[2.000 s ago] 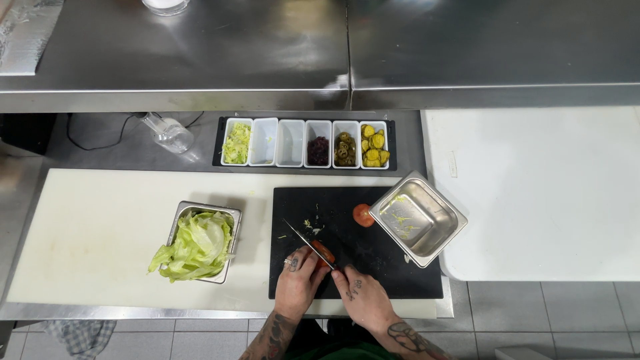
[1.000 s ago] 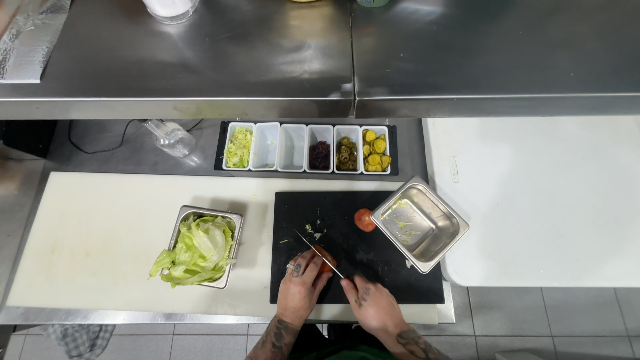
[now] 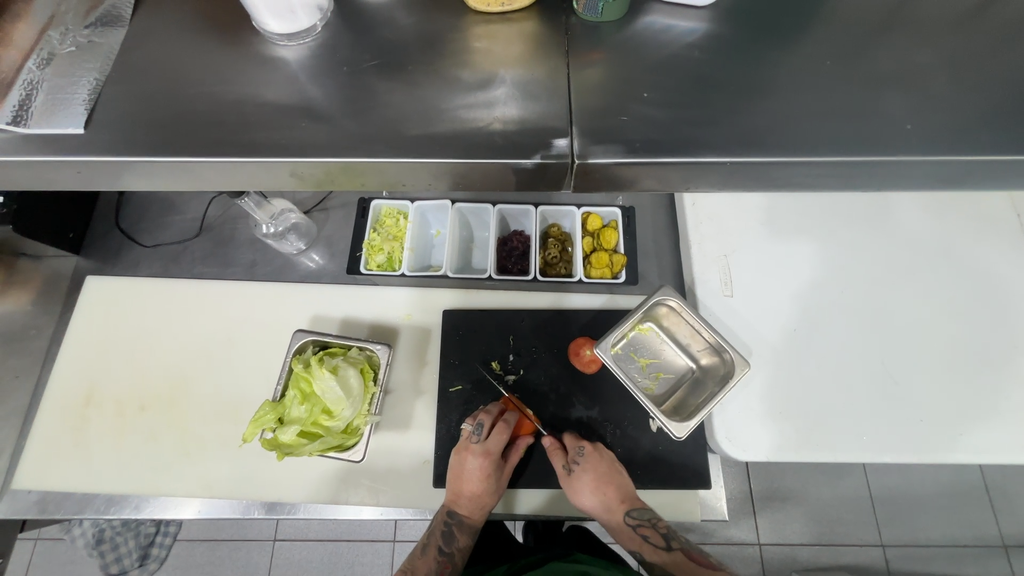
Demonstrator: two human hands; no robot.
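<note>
On the black cutting board (image 3: 624,448), my left hand (image 3: 480,460) holds a piece of tomato (image 3: 524,418) with the fingers curled over it. My right hand (image 3: 592,476) grips a knife (image 3: 506,390) whose thin blade lies across the tomato, tip pointing up and left. The handle is hidden in my fingers. Another tomato piece (image 3: 585,355), cut face up, lies beside a steel pan (image 3: 724,376) that holds a few lettuce shreds and rests tilted over the board's right edge. Small scraps (image 3: 504,370) lie beyond the knife.
A steel container of lettuce leaves (image 3: 324,404) stands on the long white board (image 3: 160,384) at left. Behind is a rack of white tubs (image 3: 470,240) with shredded lettuce, sliced jalapeños and pickles. A clear bottle (image 3: 284,228) lies left of it. A steel shelf (image 3: 400,96) spans the top.
The blade has shifted slightly over the tomato between my hands. Both hands stay at the front of the black board; the pans and tubs have not moved.
</note>
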